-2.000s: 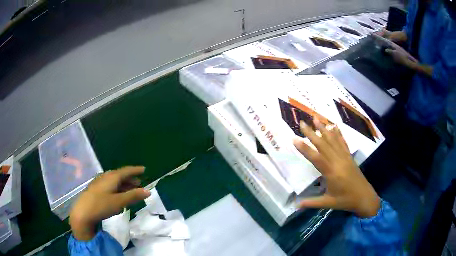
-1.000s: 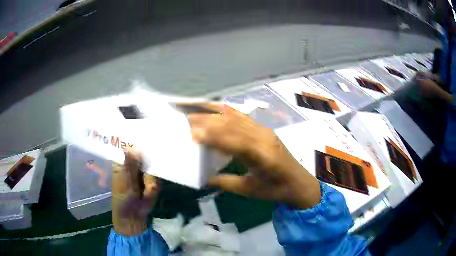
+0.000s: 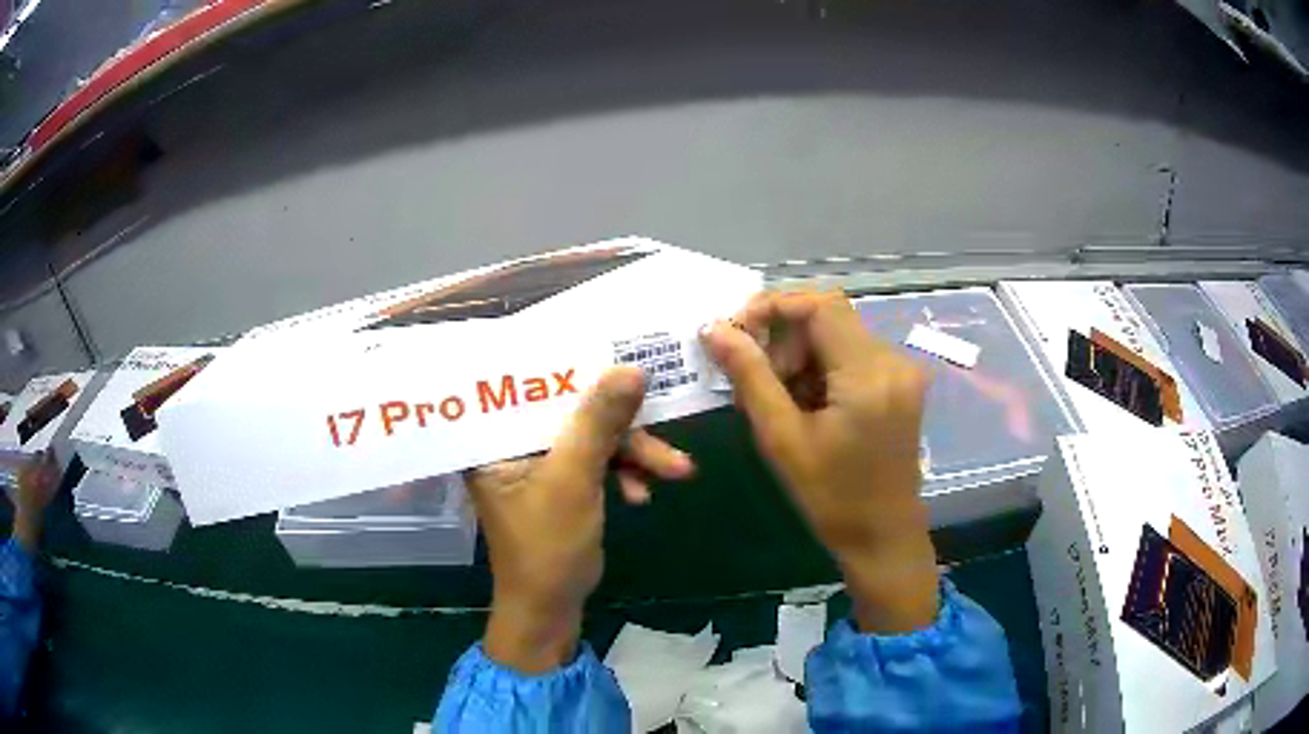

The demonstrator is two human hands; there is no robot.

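Observation:
A white outer box (image 3: pixel 287 409) with orange "Pro Max" lettering is held up in front of me, its long side facing me and tilted. A printed barcode panel (image 3: pixel 653 359) shows on that side. My left hand (image 3: pixel 553 523) holds the box from below, thumb on the side near the barcode. My right hand (image 3: pixel 833 416) is at the box's right end, thumb and forefinger pinched at the edge beside the barcode; whether a small label is between them is unclear.
An inner box with frosted cover (image 3: pixel 962 387) carries a white label strip (image 3: pixel 943 344). Outer boxes (image 3: pixel 1077 574) stand at right. Another inner box (image 3: pixel 381 538) lies behind the held box. Backing paper (image 3: pixel 739 688) is heaped in front. Another person's hand (image 3: pixel 32 495) shows at far left.
The outer box, taken from the pile at right, is now turned with its lettered side facing me. My right hand has moved to its right end. The view has swung left, then right boxes show closer.

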